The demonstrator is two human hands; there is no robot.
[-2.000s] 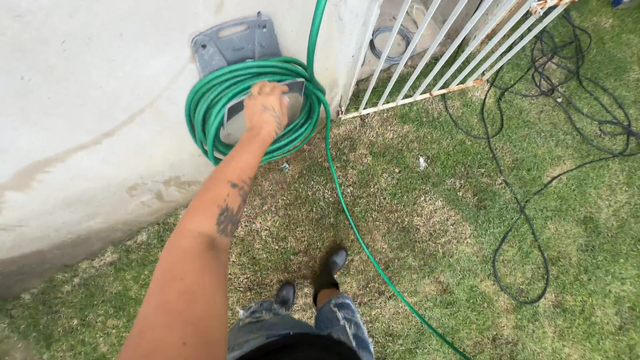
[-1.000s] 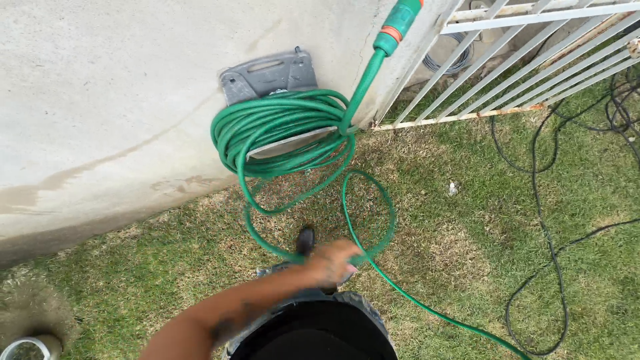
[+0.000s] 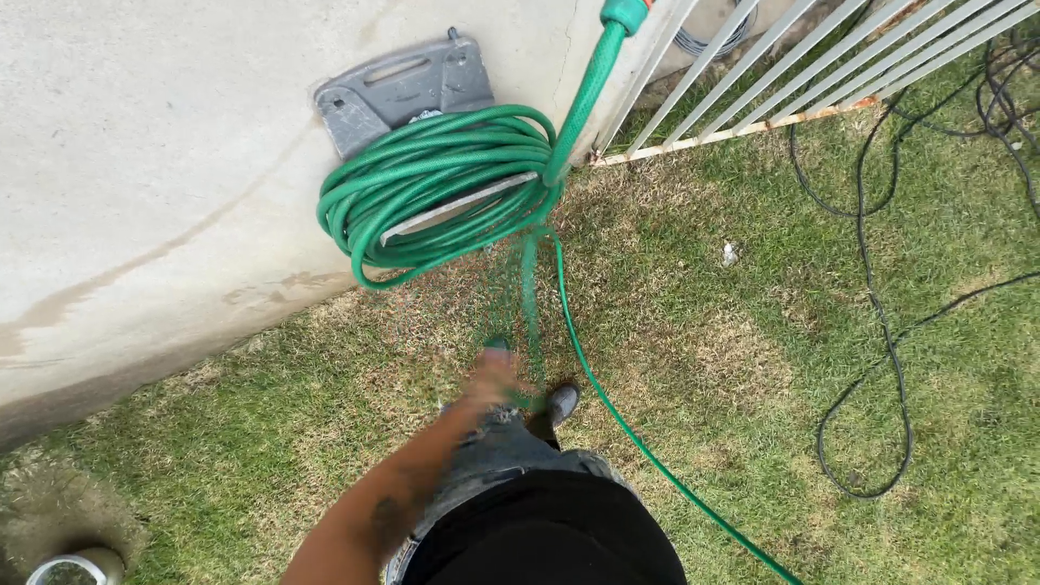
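My left hand (image 3: 491, 375), blurred by motion, is low in front of my legs, closed around a blurred length of green garden hose. That length hangs from the coiled green garden hose (image 3: 439, 183), which rests on a grey plastic wall-mounted hose hanger (image 3: 406, 81) whose front plate shows through the loops. A thicker hose end with a green and orange connector (image 3: 624, 15) rises at the coil's right side. From under the coil a single strand of hose (image 3: 621, 418) runs down across the grass to the lower right. My right hand is out of view.
A concrete wall (image 3: 146, 146) stands at the left. White metal bars with rusty edges (image 3: 731, 130) form a gate at the upper right. Black cable (image 3: 873, 301) lies looped on the grass at right. A round pipe or container rim (image 3: 73, 569) is at lower left; my shoe (image 3: 563, 402) is below the coil.
My left hand has left the hanger plate, where it was two seconds ago, and is now lower, by my legs. The loose loop hanging in front a second ago has drawn in toward the coil.
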